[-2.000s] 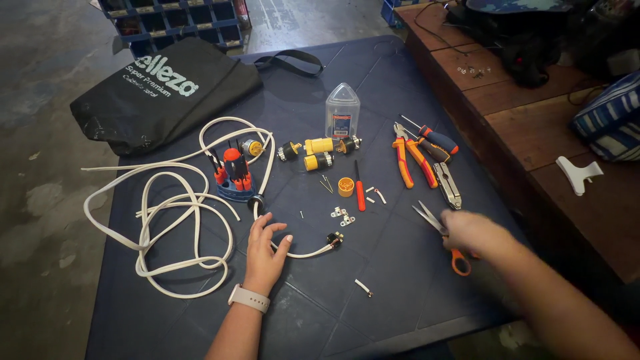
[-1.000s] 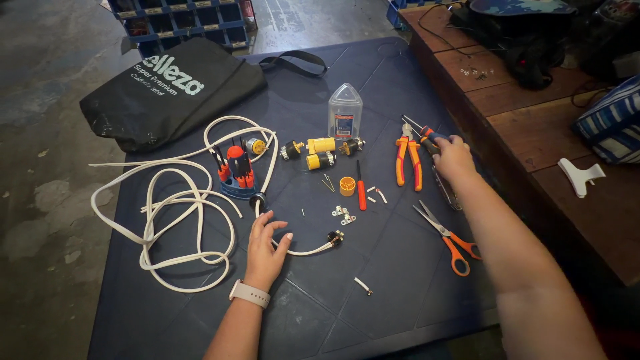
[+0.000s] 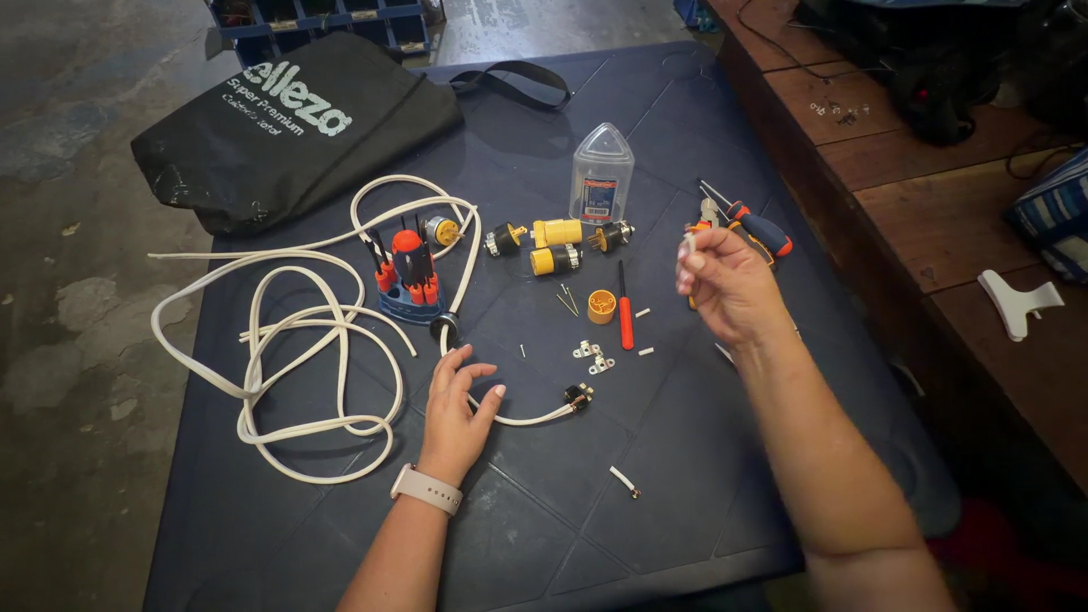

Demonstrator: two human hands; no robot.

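Observation:
My left hand [image 3: 459,408] rests on the table with fingers spread, beside a white electrical cable [image 3: 531,421] that ends at a black plug core [image 3: 578,396]. Raised over the right side, my right hand [image 3: 722,280] pinches a small white piece [image 3: 689,242] between thumb and fingertips. It partly hides the pliers [image 3: 707,217] and the scissors. Between the hands are a red-handled screwdriver [image 3: 626,319], a round orange plug part [image 3: 601,307], metal cable clamps [image 3: 593,355] and small white cable scraps [image 3: 646,350]. Yellow and black plugs [image 3: 557,259] lie farther back.
Loops of white cable [image 3: 255,365] and a precision screwdriver set [image 3: 410,293] occupy the left. A black fabric bag [image 3: 289,136] covers the back left corner. A clear plastic case [image 3: 602,174] stands at the back; blue-handled screwdrivers [image 3: 761,229] lie right. A wooden bench [image 3: 909,161] adjoins the table.
My right hand has moved from the scissors to the hand tools, then leftward, and now holds a small white piece. Fewer white scraps lie beside the red screwdriver. My left hand has stayed in place.

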